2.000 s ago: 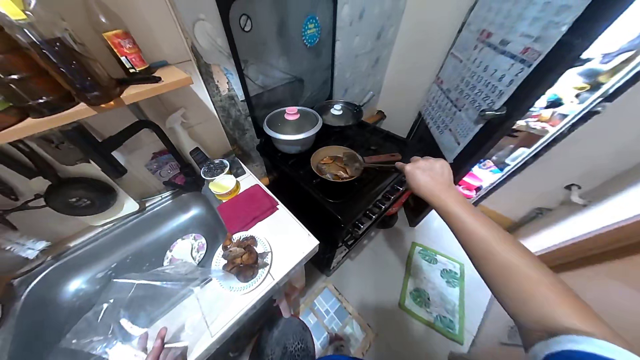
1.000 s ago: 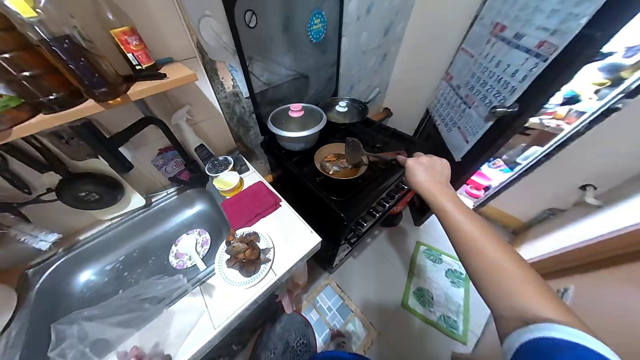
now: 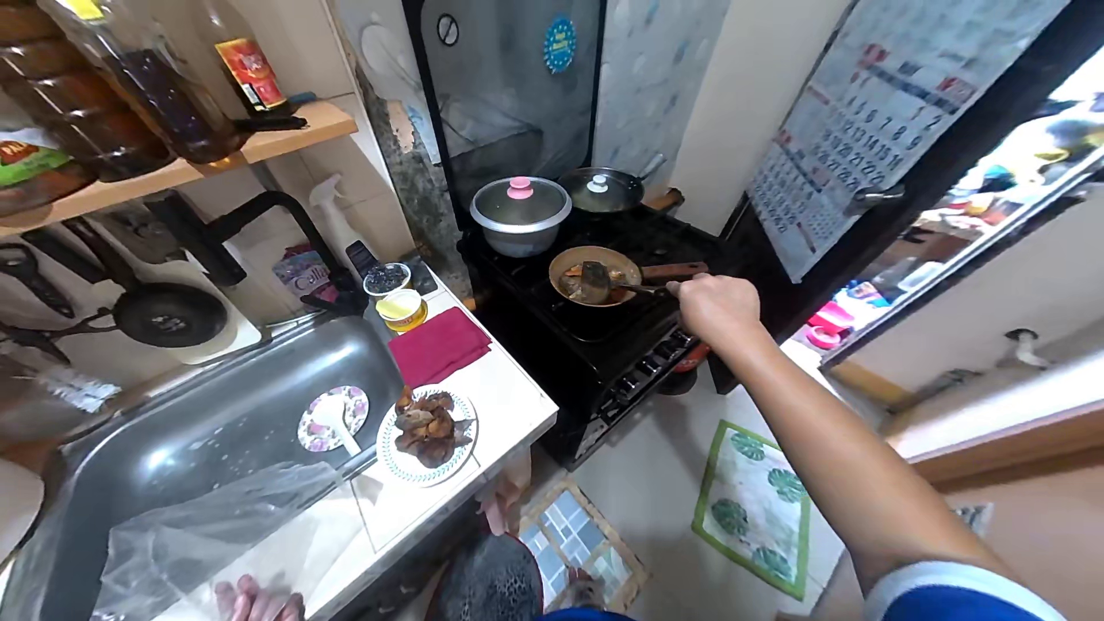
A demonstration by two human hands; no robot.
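My right hand is closed around the handle of a spatula, whose dark blade rests among browned pieces of food in a small frying pan on the black stove. The pan's wooden handle lies just beyond that hand. At the bottom edge, only the fingers of my left hand show, beside a clear plastic bag; whether they hold it cannot be told. A white plate with a patterned rim bears browned food on the counter.
A lidded pot and a lidded pan stand behind the frying pan. A folded red cloth and small tubs lie along the counter. The steel sink holds a floral plate and a white spoon. A calendar hangs on the right.
The spatula blade has shifted within the frying pan, while my right hand stays near the pan's handle. The left hand's fingers were higher and over the bag two seconds ago.
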